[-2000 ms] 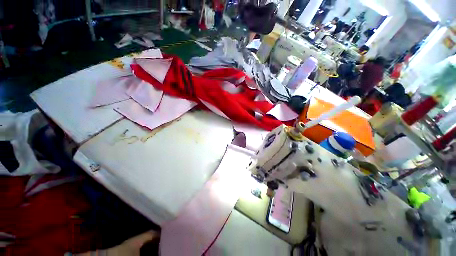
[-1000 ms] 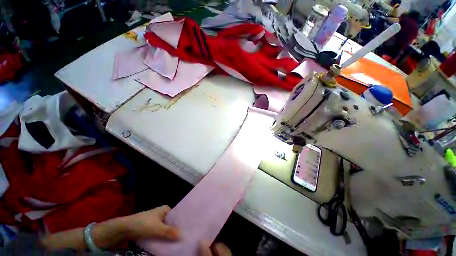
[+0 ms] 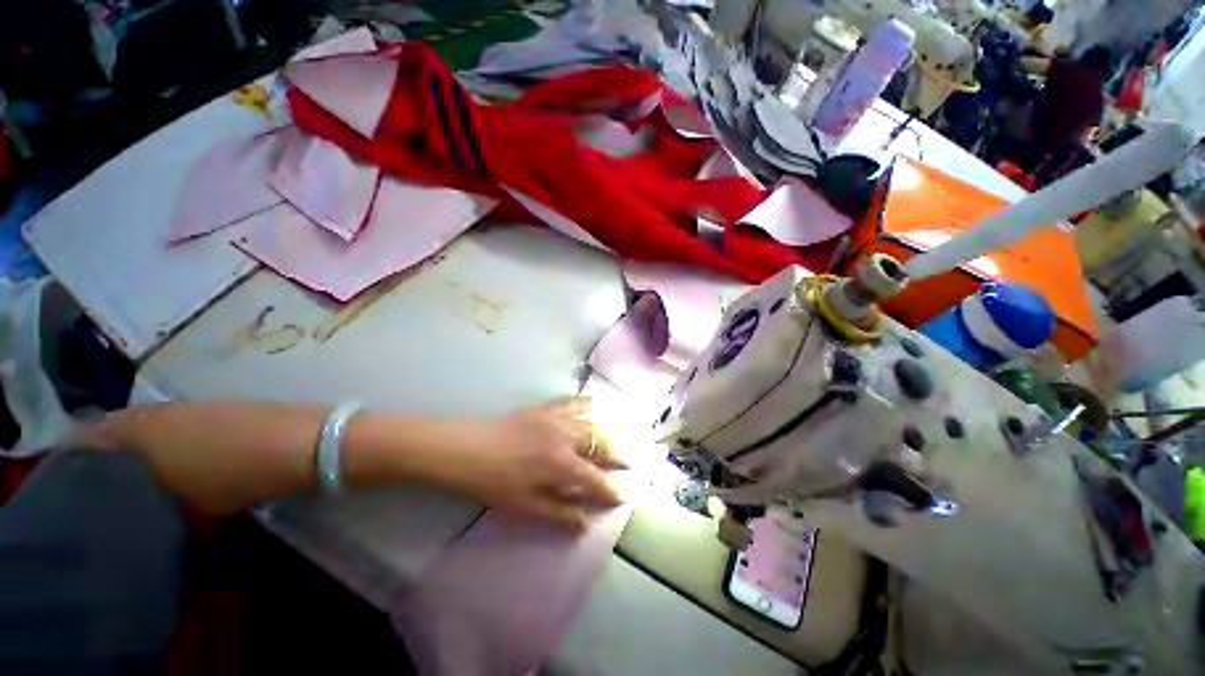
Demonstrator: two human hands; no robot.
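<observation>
A pale pink fabric strip (image 3: 509,588) lies on the machine table, running from the front edge to the bright needle area. Its far end shows curled behind the needle area, left of the machine head. My left hand (image 3: 562,462) lies flat on the strip, fingers spread, fingertips beside the lit needle area; it presses on the cloth and does not grasp it. A bracelet is on the wrist. The white sewing machine head (image 3: 753,357) stands right of the hand. The presser foot is lost in glare. My right hand is not in view.
A tangled red and pink fabric heap (image 3: 568,159) lies at the back, with pale pink cut pieces (image 3: 364,238) to its left. A smartphone (image 3: 770,568) lies on the machine bed. An orange box (image 3: 978,238) and blue and white thread cone (image 3: 998,321) stand behind the machine.
My left hand has moved from the strip's near end up to the needle area. My right hand has left the view. The strip's far end now shows further out behind the needle area.
</observation>
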